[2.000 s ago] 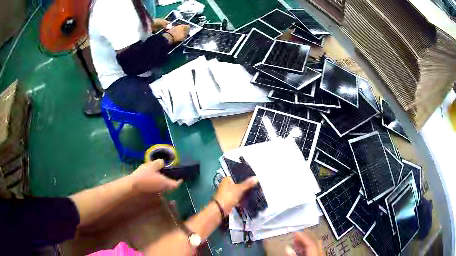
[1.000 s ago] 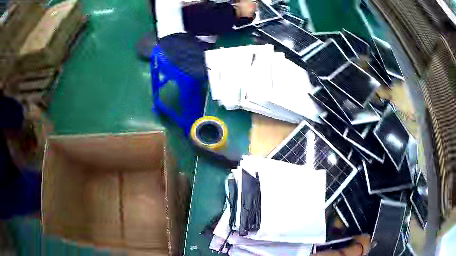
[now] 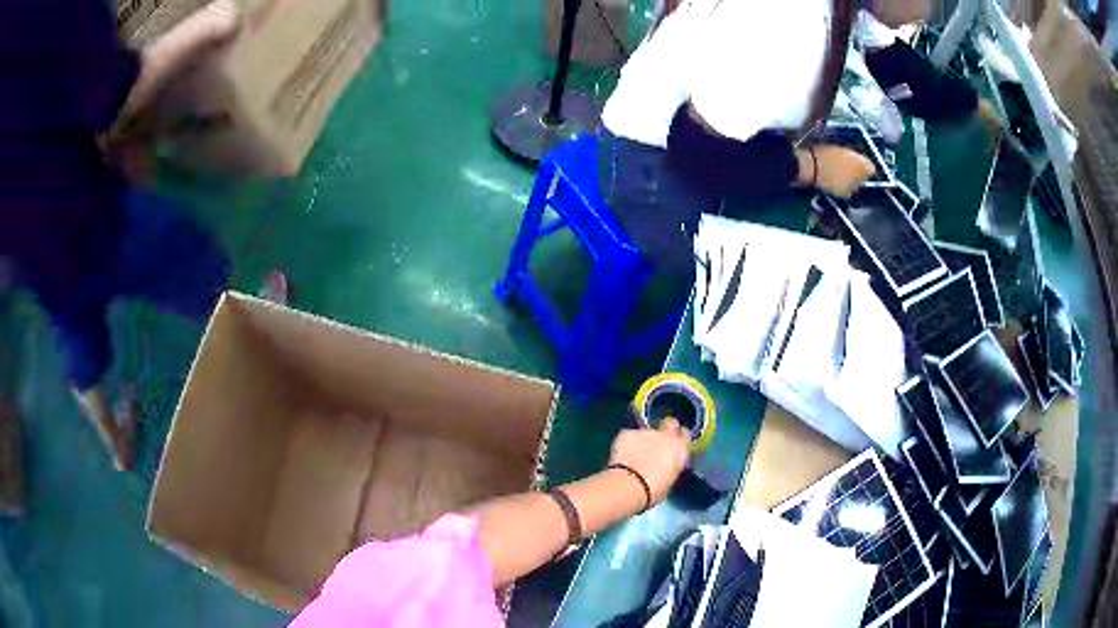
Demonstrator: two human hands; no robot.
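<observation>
My left hand [image 3: 652, 456], with two dark bands at the wrist and a pink sleeve, is closed on a yellow tape roll [image 3: 706, 413] in a black holder at the green bench's near edge. The fingertips are at the roll's core. My right hand is out of the picture. White sleeves [image 3: 809, 577] with dark bundled leads [image 3: 732, 586] lie at the bottom, cut off by the edge. An open, empty brown carton [image 3: 331, 429] stands left of the bench, partly behind my forearm.
White sleeved panels [image 3: 785, 307] lie farther along the bench. Loose black solar panels [image 3: 981, 380] cover its right side. A person in white [image 3: 760, 61] sits on a blue stool [image 3: 589, 282] at the bench. A person in dark clothes [image 3: 61, 160] stands at left by a closed carton [image 3: 294, 86].
Two seconds ago a dark-sleeved person's hand held the tape; one second ago it lay untouched on the bench. Now my left hand grips it. The view has swung left.
</observation>
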